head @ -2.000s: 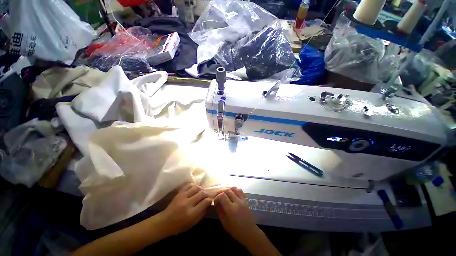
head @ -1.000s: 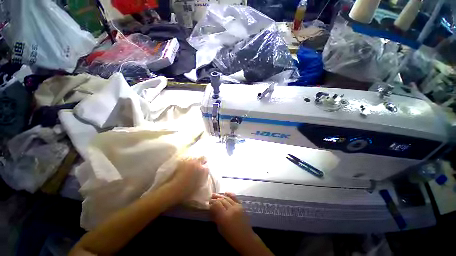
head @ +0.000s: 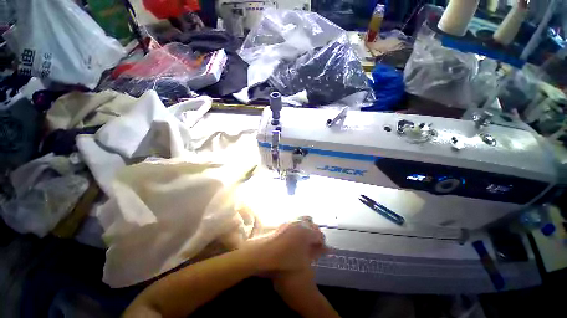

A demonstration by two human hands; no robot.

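Note:
The cream garment piece [head: 168, 217] lies in loose folds left of the needle, its right edge in bright glare. My left hand [head: 289, 243] reaches across to the right, over my right hand [head: 314, 239], in front of the needle area. The two hands overlap and blur together; the fingers and anything between them cannot be made out. The white sewing machine [head: 348, 152] stands behind the hands, its presser foot [head: 291, 180] in lamp glare. Dark thread snips [head: 382, 209] lie on the machine bed right of the hands.
White-grey cloth [head: 133, 133] is heaped behind and left of the cream piece. Clear plastic bags [head: 317, 59] lie behind the machine. A slim dark blue strip [head: 488, 264] lies at the bed's right end. Thread cones [head: 457, 15] stand upper right.
My left hand has moved right, off the cream piece, to meet my right hand. My right hand has shifted slightly right and up. The cream piece's right part has dropped back to the left.

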